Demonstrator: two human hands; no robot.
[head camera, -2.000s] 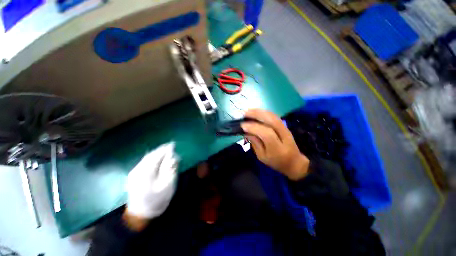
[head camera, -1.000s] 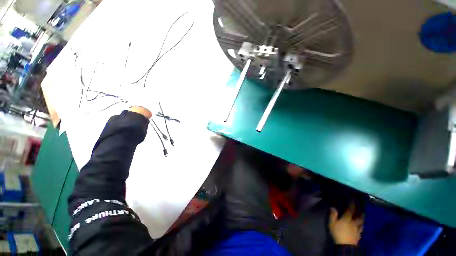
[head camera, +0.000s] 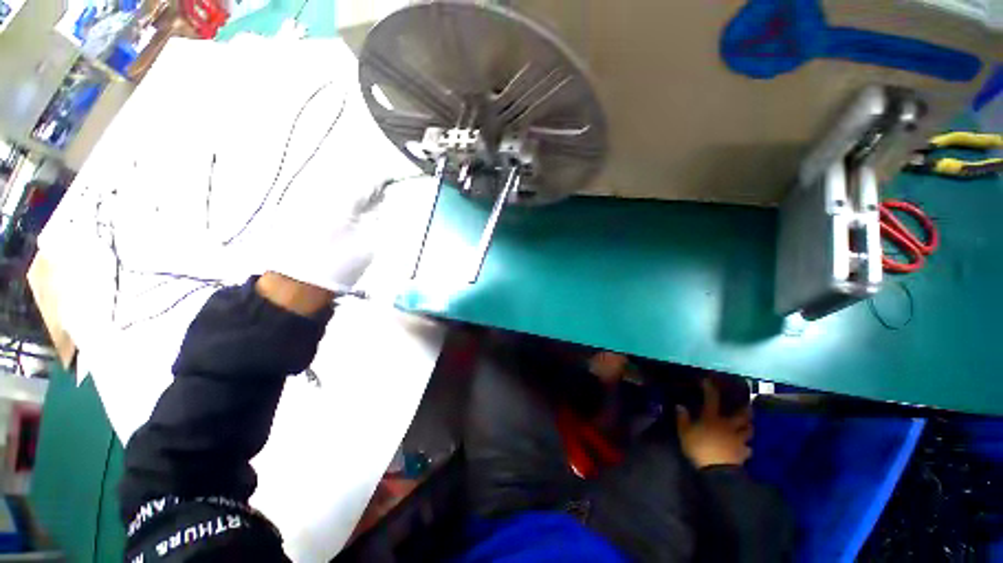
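My left hand (head camera: 335, 236), in a white glove that blends into the white sheet, reaches toward the winding prongs (head camera: 497, 225). A dark piece of black cable (head camera: 379, 192) shows at its fingertips, just left of the prongs. The prongs stick out of the grey winding disc (head camera: 484, 99) and hold no coil that I can see. More thin black cables (head camera: 291, 143) lie loose on the white sheet (head camera: 330, 440). My bare right hand (head camera: 720, 429) is low, below the bench edge, fingers bent; something dark is at it, but I cannot tell whether it is gripped.
The beige machine (head camera: 682, 121) stands behind the green bench mat (head camera: 627, 258). The silver tying head (head camera: 841, 220) is at its right end, beside red scissors (head camera: 907, 236) and yellow-handled cutters (head camera: 966, 154). A blue bin (head camera: 836, 467) with black cables is at lower right.
The view has swung left from the tying head to the disc and sheet, then slightly back right. My left hand has moved from over the loose cables to beside the prongs. My right hand has dropped below the bench edge.
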